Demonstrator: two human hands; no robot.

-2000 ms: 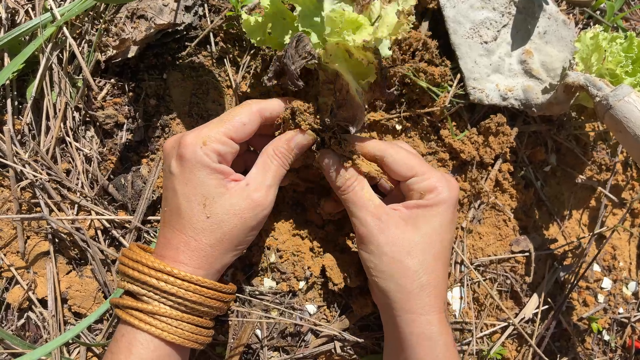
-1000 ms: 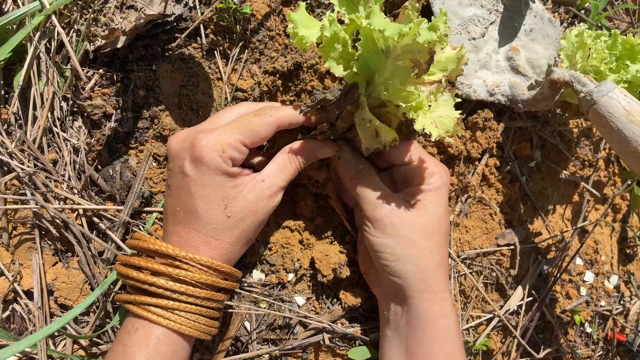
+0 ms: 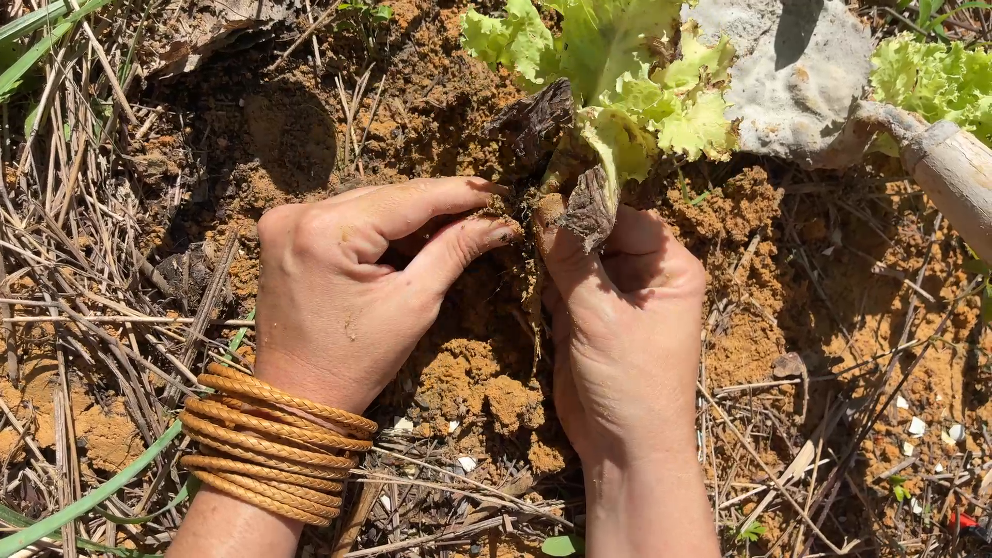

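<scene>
A light green lettuce plant (image 3: 612,70) with dark withered leaves at its base is at the upper middle. Its thin soil-covered roots (image 3: 533,287) hang down between my hands. My right hand (image 3: 628,310) grips the plant's base between thumb and fingers, partly behind a withered leaf (image 3: 593,208). My left hand (image 3: 356,271), with braided tan cord bands (image 3: 275,446) around the wrist, pinches at the roots' left side, its fingertips soiled. What lies between those fingertips is mostly hidden.
A hand tool's soil-caked metal blade (image 3: 798,85) and handle (image 3: 949,170) lie at the upper right, beside another lettuce (image 3: 938,77). Dry straw (image 3: 101,256) covers the left. Orange-brown clods (image 3: 480,387) and small white fragments (image 3: 917,426) lie on the ground.
The lettuce has come further into view since two seconds ago, and its dangling roots now show between my hands. My left fingertips have parted slightly from my right thumb.
</scene>
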